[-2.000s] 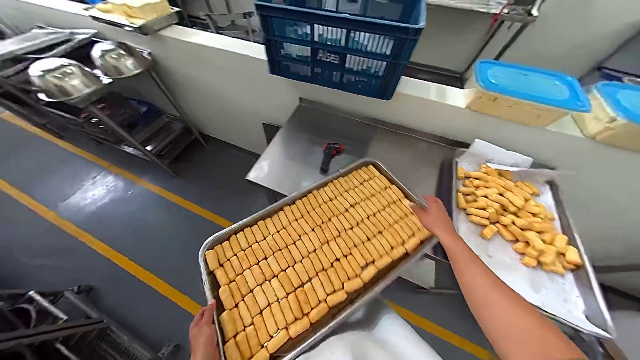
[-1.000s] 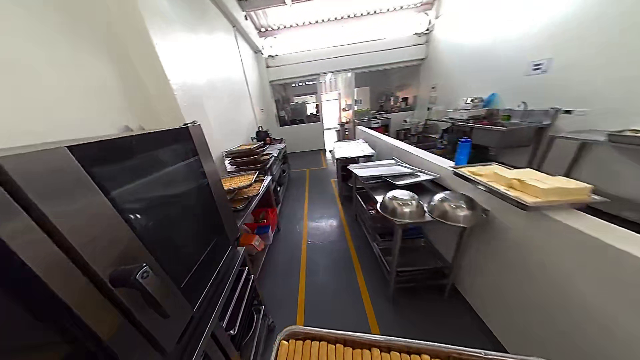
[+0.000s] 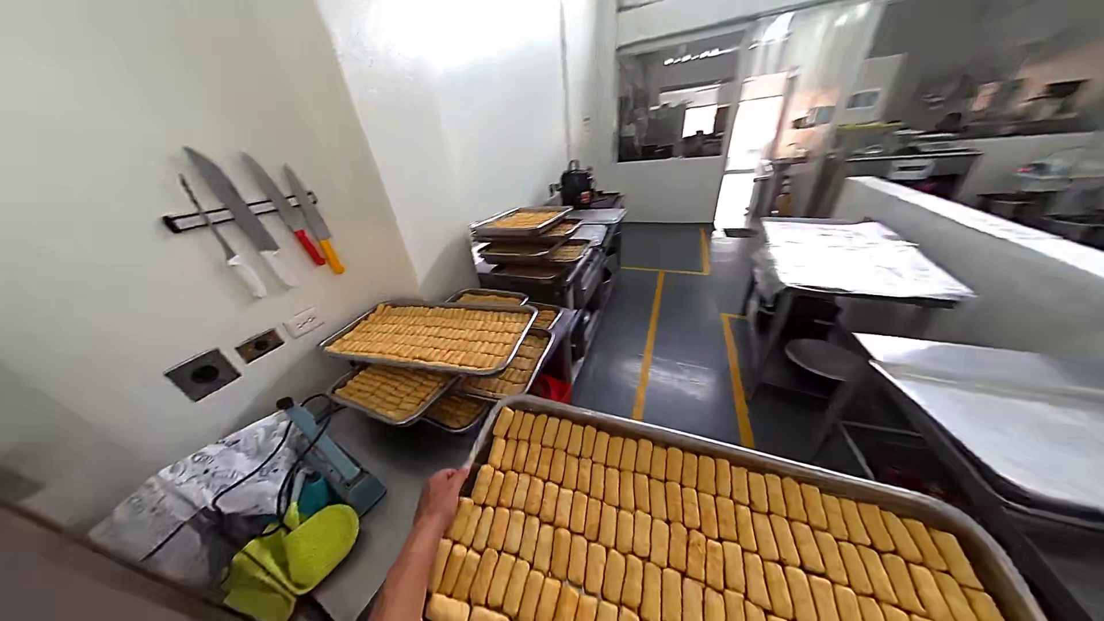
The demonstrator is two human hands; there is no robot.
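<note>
A metal sheet pan [image 3: 742, 455] filled with rows of golden baked sticks spans the lower right of the head view. My left hand [image 3: 444, 496] grips its left rim near the far left corner. My right hand is out of the frame. Beyond my left hand, on a steel counter [image 3: 388, 466], a similar full sheet pan [image 3: 431, 335] rests on top of other pans of sticks, among them one at the lower left [image 3: 392, 392] and one at the right [image 3: 517, 366].
Knives [image 3: 233, 203] hang on a wall rack at left. Below lie a blue heat sealer [image 3: 336, 466], cables and a green oven mitt [image 3: 319, 548]. More stacked pans [image 3: 524, 220] stand further back. A foil-covered table [image 3: 854, 254] and a metal worktable [image 3: 1000, 414] border the marked aisle at right.
The view has swung from a worktable with a pan of loose pieces, past an oven, to the stacked pans. The full pan has come along. My right hand, on its rim two seconds ago, has left view.
</note>
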